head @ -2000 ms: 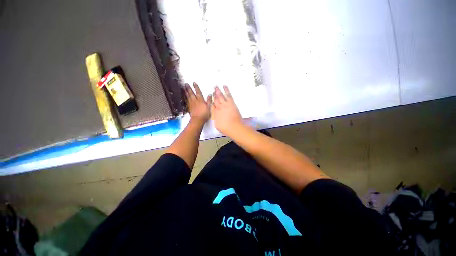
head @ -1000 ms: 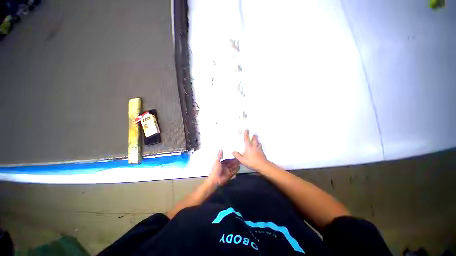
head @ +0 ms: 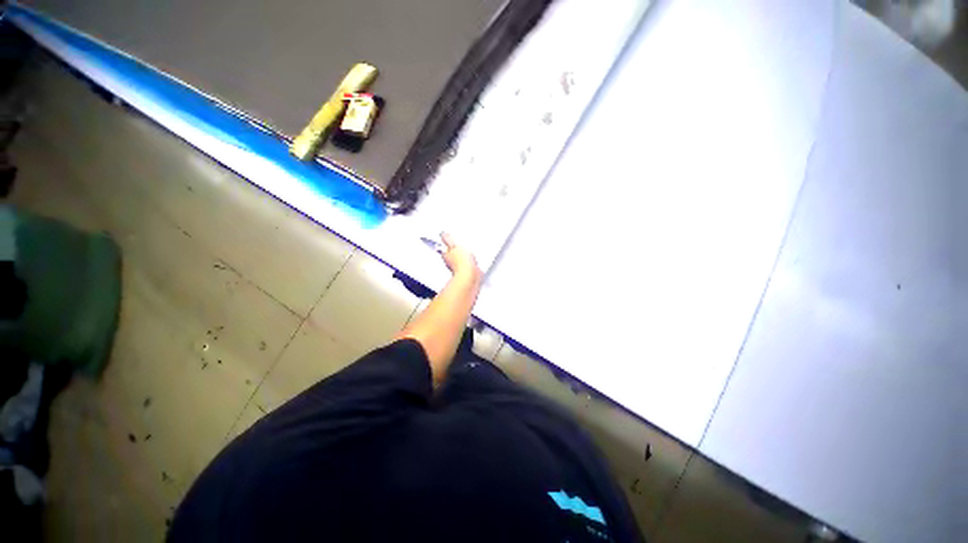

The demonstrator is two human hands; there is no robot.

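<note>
My left hand (head: 459, 258) is over the white table (head: 658, 244) near its front edge, just off the corner of the fabric lay. It is small and blurred. A small greyish thing shows at its fingertips; I cannot tell what it is or whether the hand grips it. My right hand is not in view. The thick dark grey-brown fabric lay (head: 244, 53) covers the table's upper left part, with a darker ragged edge.
A yellow bar (head: 333, 111) lies on the lay, beside a black case with a yellow-white label (head: 360, 119). A blue underlay strip (head: 255, 138) shows along the lay's front edge. A green cloth-like bundle (head: 64, 292) is at the left above the tiled floor.
The view has turned, so the table edge now slopes down to the right. My right hand has gone out of view. The two hands were close together over the table before.
</note>
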